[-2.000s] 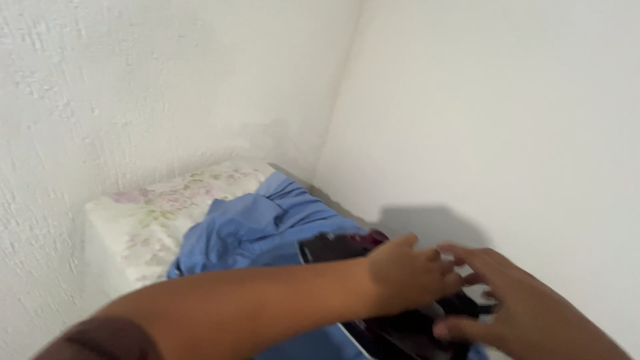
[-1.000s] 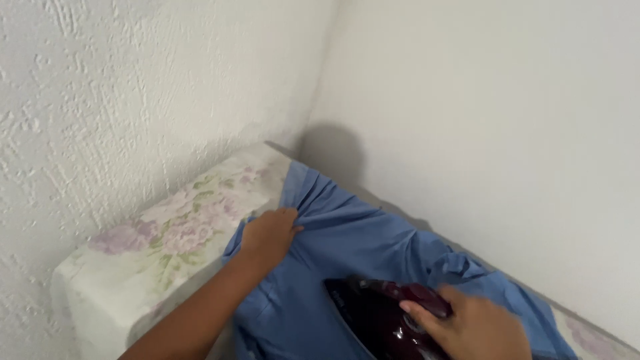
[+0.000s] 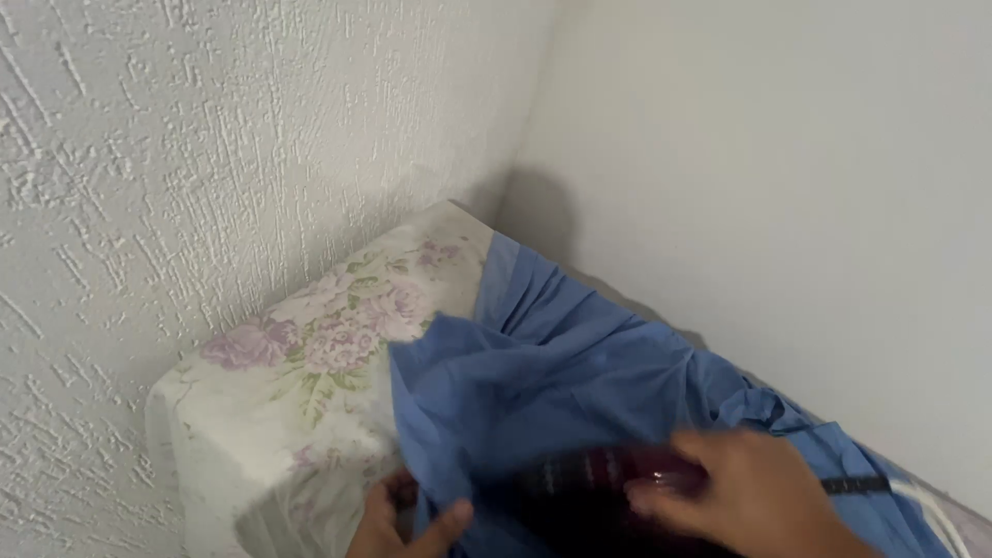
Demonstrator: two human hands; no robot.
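Wrinkled blue fabric (image 3: pixel 573 380) lies over a surface covered with a floral cloth (image 3: pixel 341 333). At the bottom, my left hand (image 3: pixel 411 515) pinches the near left edge of the fabric between thumb and fingers. My right hand (image 3: pixel 736 488) is closed around the handle of a dark purple and black clothes iron (image 3: pixel 589 496), blurred by motion. The iron is over the blue fabric, to the right of my left hand; its lower part is cut off by the frame, and whether its soleplate touches the fabric cannot be told.
A rough textured white wall (image 3: pixel 155 170) rises along the left, and a smooth white wall (image 3: pixel 775 194) runs along the far right edge of the surface. A black and white cord (image 3: pixel 922 496) from the iron's side lies at the lower right.
My left hand has come down from the upper part of the fabric to its near left edge. The fabric's left edge now stands raised. Two seconds ago both hands were close together at the iron.
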